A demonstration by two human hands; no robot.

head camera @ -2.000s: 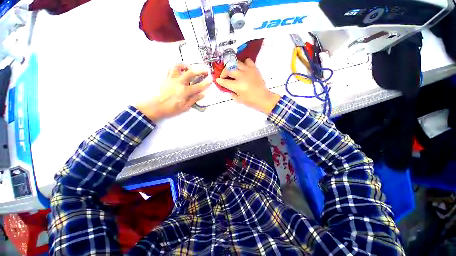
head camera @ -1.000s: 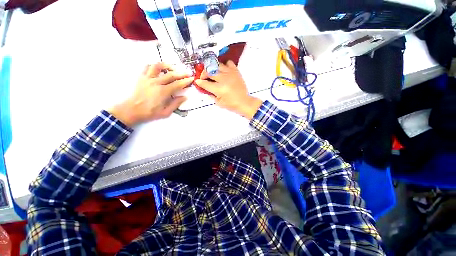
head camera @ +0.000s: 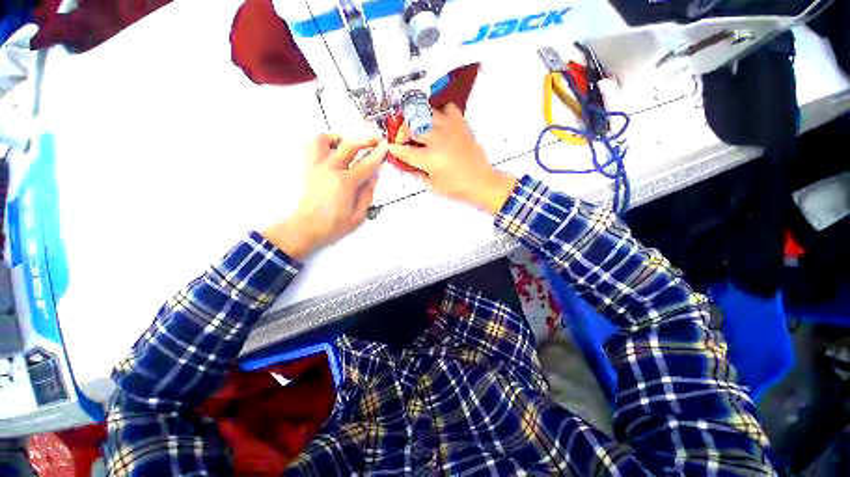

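A red garment piece (head camera: 399, 160) lies under the presser foot (head camera: 380, 104) of the white JACK sewing machine (head camera: 531, 35). My right hand (head camera: 452, 160) holds the piece from the right, thumb and finger pinched on its edge close to the needle area. My left hand (head camera: 337, 189) is on the left side, its fingertips meeting the right hand's at the red cloth. Whether the left fingertips grip the cloth is too small to tell. Darker red cloth (head camera: 459, 88) shows behind the right hand. The needle tip is hidden among the metal parts.
Yellow-and-red-handled scissors (head camera: 561, 98) lie right of my hands, with a looped blue cord (head camera: 582, 154) over the table edge (head camera: 447, 258). Dark red cloth (head camera: 266, 45) lies behind left. Black cloth (head camera: 753, 102) hangs at right. A blue-rimmed crate (head camera: 337, 365) holds red cloth below.
The view has shifted between frames. My left fingers have become more bunched beside the red cloth. My right hand stays at the presser foot with little change.
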